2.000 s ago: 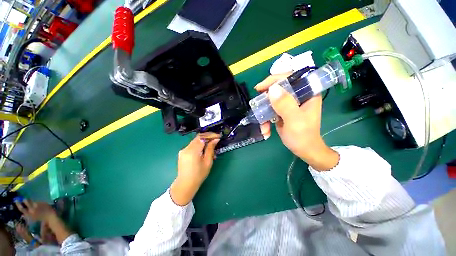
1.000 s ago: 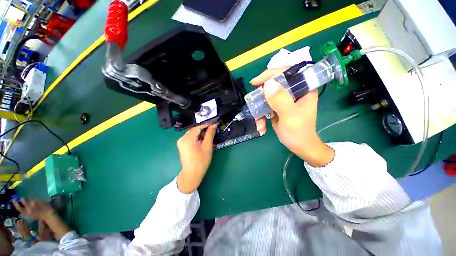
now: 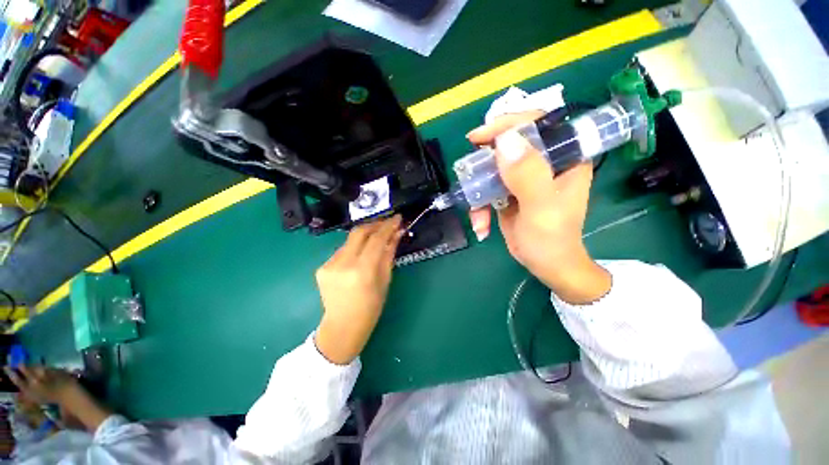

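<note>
My right hand point(image 3: 543, 202) holds a clear dispensing syringe point(image 3: 495, 173) with a dark band and a green adapter point(image 3: 639, 113) at its rear. Its thin needle point(image 3: 420, 218) points down-left to my left fingertips. My left hand point(image 3: 357, 277) rests at the front edge of the black clamp fixture point(image 3: 341, 113), fingers together; whether they pinch a small part is hidden. The base plate point(image 3: 436, 243) with pale lettering lies just right of them. The toggle clamp's red handle point(image 3: 202, 36) stands up, and its rod reaches down to the white pad point(image 3: 369, 199).
Crumpled wipes point(image 3: 525, 102) lie behind the syringe. The cream controller point(image 3: 741, 182) with a clear air hose point(image 3: 784, 182) stands at right. A green box point(image 3: 102, 309) and another person's hands point(image 3: 45, 386) are at left. A small black part point(image 3: 152, 200) lies on the belt.
The view has shifted slightly. My left fingers have closed together and turned knuckles-up at the fixture edge. The syringe has turned a little, its rear end moving right, with the needle still near my left fingertips.
</note>
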